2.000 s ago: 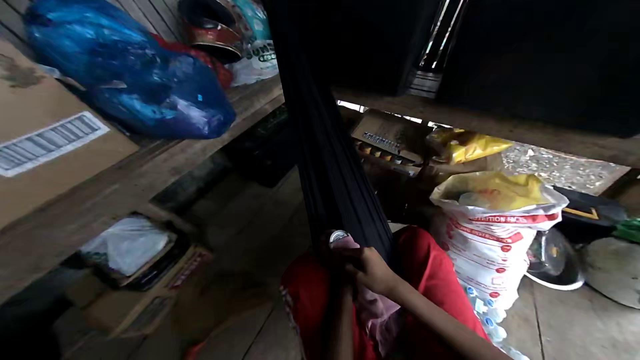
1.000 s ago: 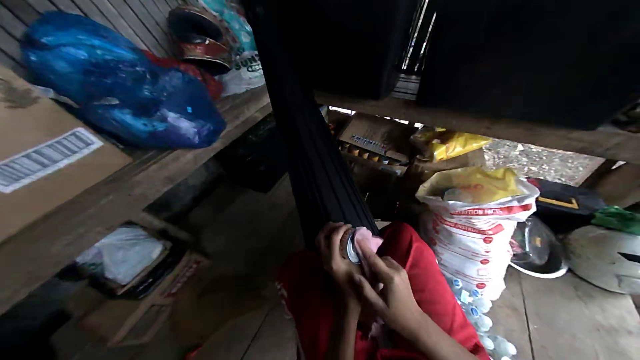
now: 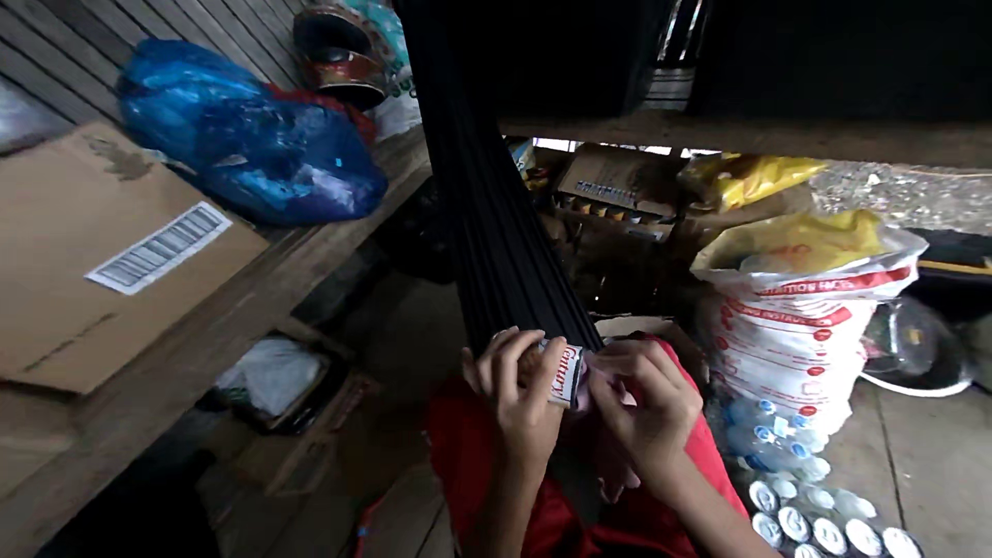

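Note:
My left hand is closed around a small food can with a white label and red lettering, held on its side above my lap. Pressed to the can's right end is my right hand, its fingers pinching a pink cloth. Part of the cloth hangs down between my wrists. Red fabric covers my legs under both hands. A black, pleated hammock cloth runs down to just behind the can.
On the left, a wooden bench bears a cardboard box and a blue plastic bag. To the right stand a white sack, plastic bottles, several cans and a basin. An open carton lies behind.
The can has turned in my left hand, so its printed side now shows rather than its round metal end. My right hand has shifted to the can's right end with the pink cloth.

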